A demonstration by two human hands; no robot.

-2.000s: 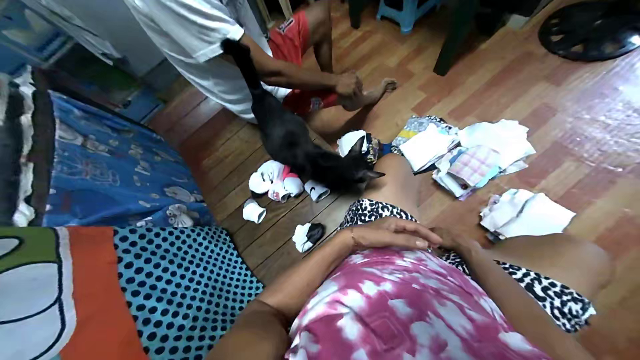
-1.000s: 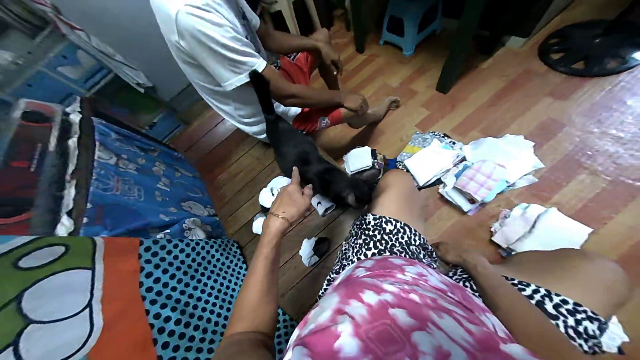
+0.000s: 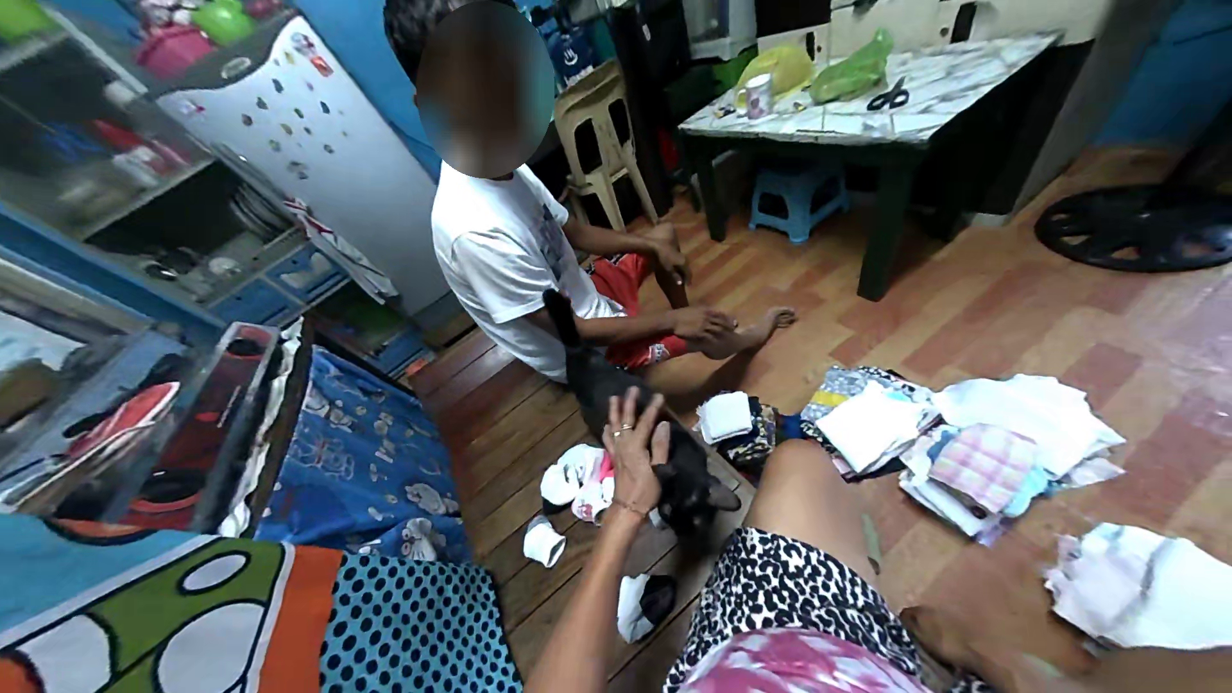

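Observation:
My left hand (image 3: 635, 457), with a ring and a thin bracelet, lies against the side of a black cat (image 3: 688, 481), its fingers spread and holding nothing. The cat stands with its head low beside my bare knee and its tail up. My right hand (image 3: 948, 640) is low at the right by my thigh, blurred; its fingers are not clear. Rolled white socks (image 3: 577, 476) lie left of my left hand, with a white sock (image 3: 544, 542) and a black-and-white one (image 3: 645, 604) nearer me. Piles of folded clothes (image 3: 982, 467) and white cloths (image 3: 1145, 587) lie on the floor at the right.
A person (image 3: 520, 260) in a white shirt sits on the floor beyond the cat. Behind are a table (image 3: 866, 120) with scissors (image 3: 888, 94) on it, a blue stool (image 3: 797, 200), a plastic chair (image 3: 602, 135) and a black fan base (image 3: 1136, 226). A blue printed cloth (image 3: 356, 462) hangs at the left.
My left hand has gone from my lap to the cat's side. My right hand stays low by my thigh. The view has tilted up.

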